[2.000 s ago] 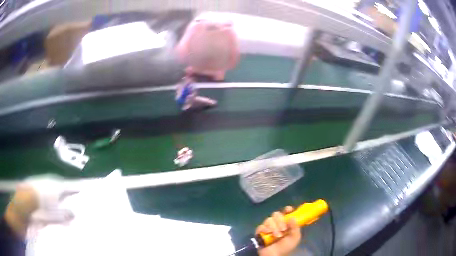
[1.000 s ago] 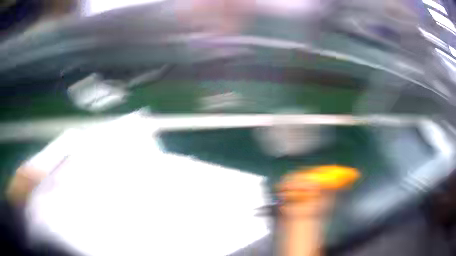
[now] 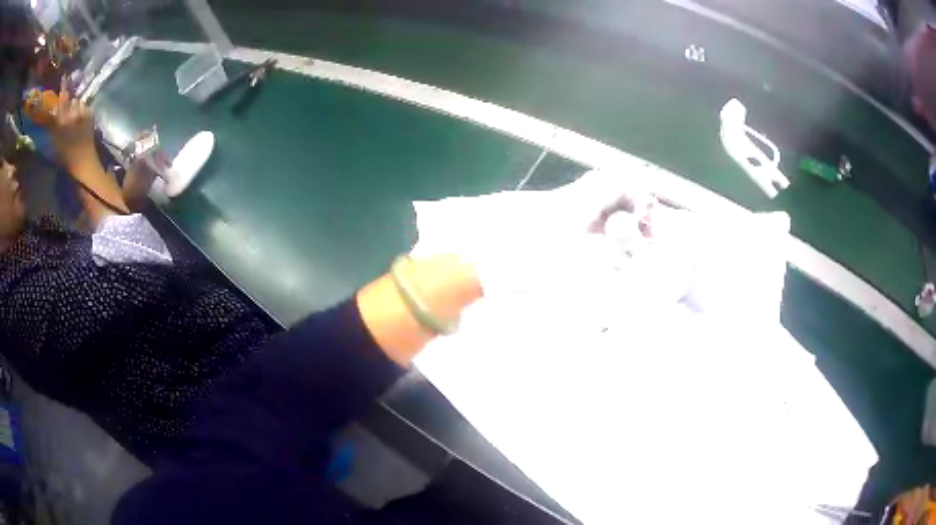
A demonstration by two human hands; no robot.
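A large white work cloth (image 3: 657, 410) lies on the dark green bench, strongly washed out. My left arm, in a dark sleeve with a pale green bangle, reaches over it from the lower left. My left hand (image 3: 493, 269), in a white glove, blends into the cloth; its fingers cannot be made out. A small pinkish, dark-edged patch (image 3: 628, 223) shows near the cloth's far edge; I cannot tell what it is. My right hand (image 3: 905, 513) is cut off at the bottom right corner, around the orange electric screwdriver (image 3: 920, 500).
Beyond the pale rail (image 3: 441, 99), the green belt carries a white forked part (image 3: 752, 149) and a small green circuit board (image 3: 819, 168). At left a neighbouring worker (image 3: 113, 338) holds an orange tool, near a white oval part (image 3: 190, 164) and a clear tub (image 3: 200, 75).
The view has swung left, bringing in the neighbouring worker. The cloth now appears further right, my left forearm shows more fully, and my right hand with the screwdriver has shifted to the bottom right corner.
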